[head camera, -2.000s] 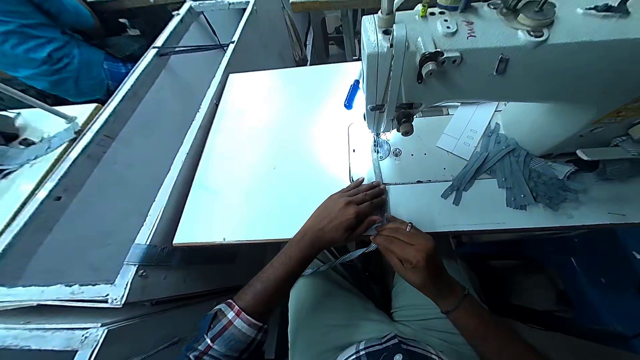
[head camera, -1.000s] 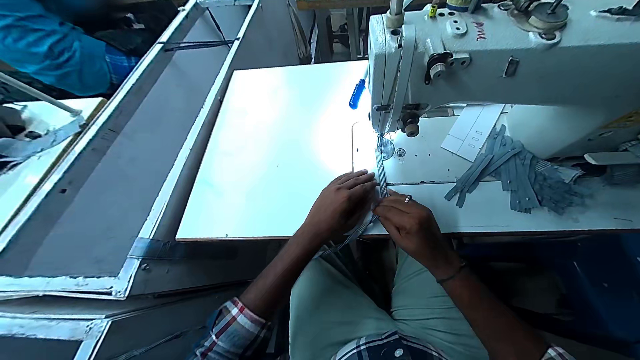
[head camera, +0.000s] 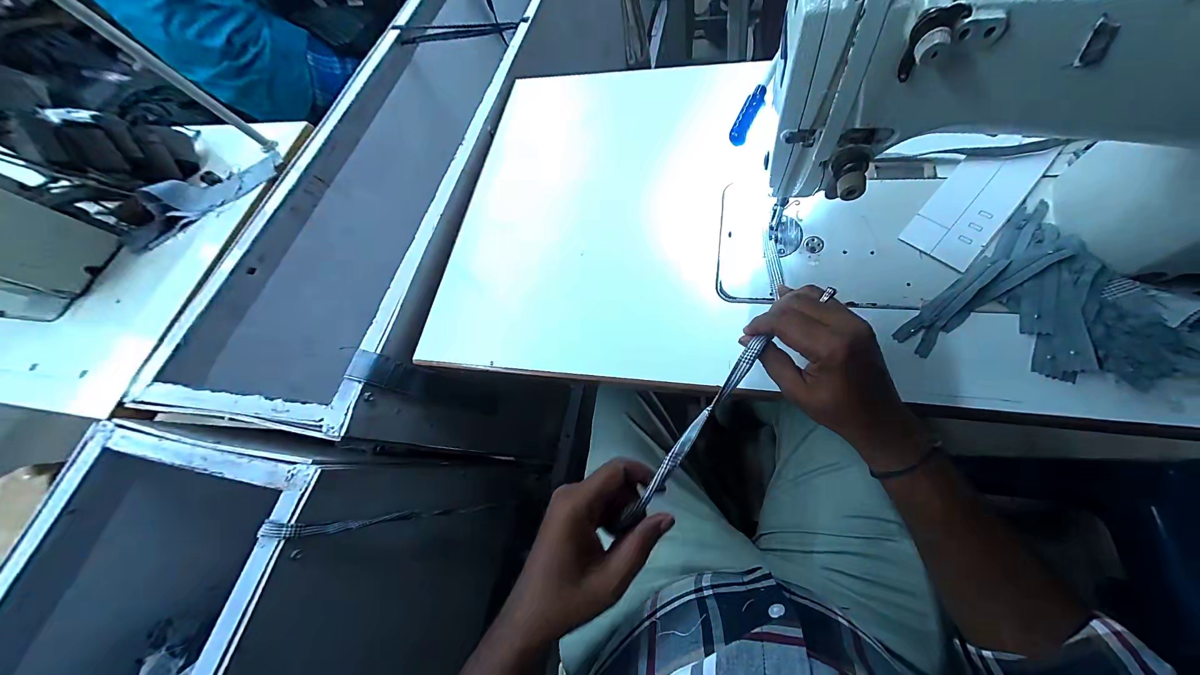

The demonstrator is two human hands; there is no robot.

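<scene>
A narrow striped fabric strip [head camera: 714, 403] runs from under the needle of the sewing machine [head camera: 975, 75] toward my lap. My right hand [head camera: 820, 361] pinches it near the table's front edge, a little below the needle plate [head camera: 789, 236]. Lower down and to the left, off the table, my left hand [head camera: 595, 548] holds the strip between thumb and fingers. The stretch between both hands looks narrow and partly twisted. The strip's far end at the presser foot is small and partly hidden by the machine head.
A blue-handled tool [head camera: 747, 116] lies left of the machine head. Right of the needle are a white marked card [head camera: 980, 202] and a pile of grey fabric strips [head camera: 1059, 291]. A metal-framed grey trough [head camera: 319, 234] borders the white table [head camera: 581, 225]. A person in blue [head camera: 225, 56] sits beyond.
My left hand has moved off the table, down toward my lap, and holds the strip there. My right hand has shifted up toward the needle. The view has moved closer.
</scene>
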